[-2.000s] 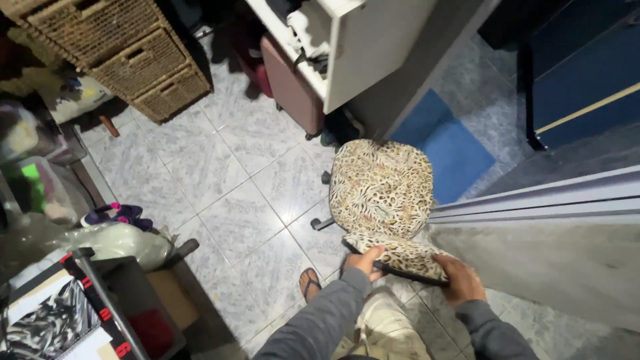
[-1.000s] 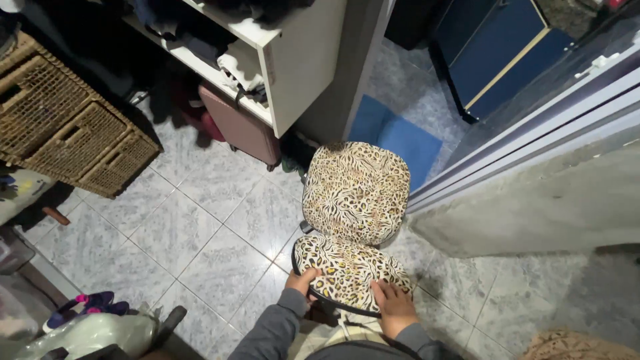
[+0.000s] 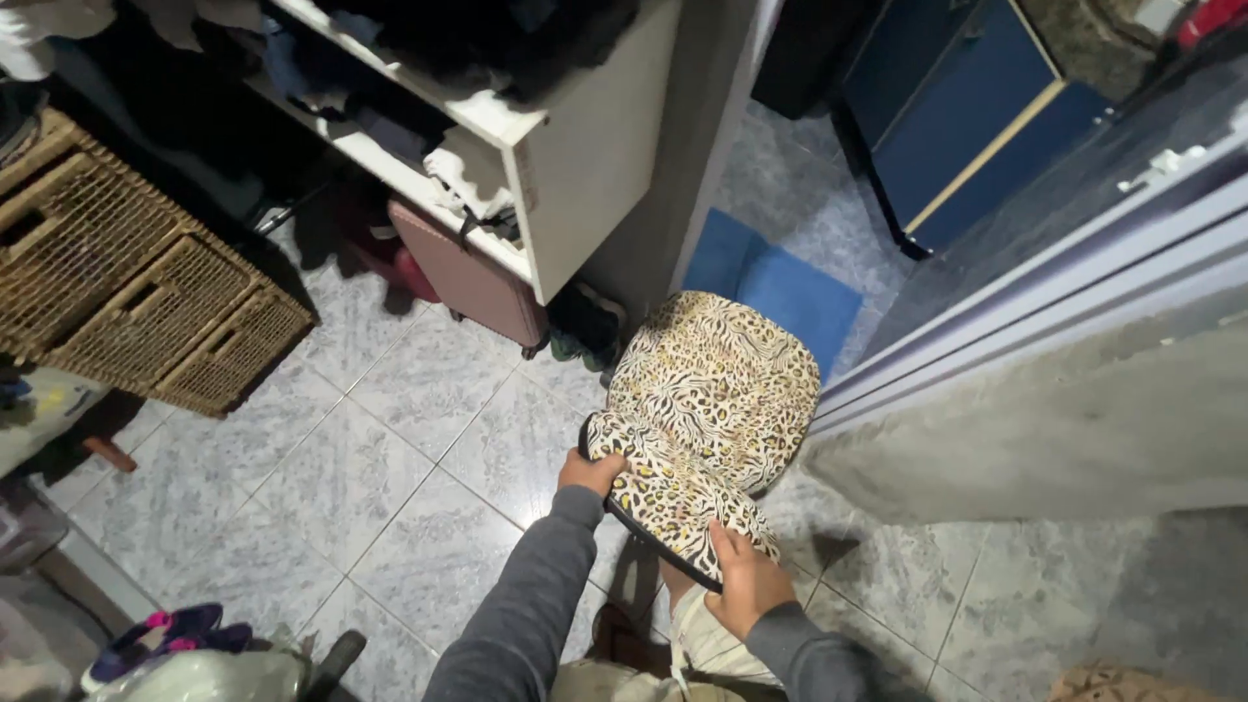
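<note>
An office chair with animal-print fabric stands near the doorway, its rounded seat (image 3: 721,380) pointing away from me. Nearer to me is its backrest (image 3: 673,492), in the same print with a black rim. My left hand (image 3: 590,475) grips the backrest's left end, thumb on top of the fabric. My right hand (image 3: 749,577) holds the right end, its thumb and fingers over the edge. The fingers under the backrest are hidden, and so is most of the chair's base.
A pink suitcase (image 3: 468,278) and dark shoes (image 3: 585,327) sit under a white shelf unit (image 3: 604,156). Wicker drawers (image 3: 146,292) stand at left. Beyond the doorway lies a blue mat (image 3: 795,292); a low grey wall (image 3: 1033,429) runs along the right. Purple shoes (image 3: 171,639) are at lower left.
Both hands stay on the backrest. The chair has turned, so the backrest now slants down to the right; one second ago it lay more level. The view has shifted.
</note>
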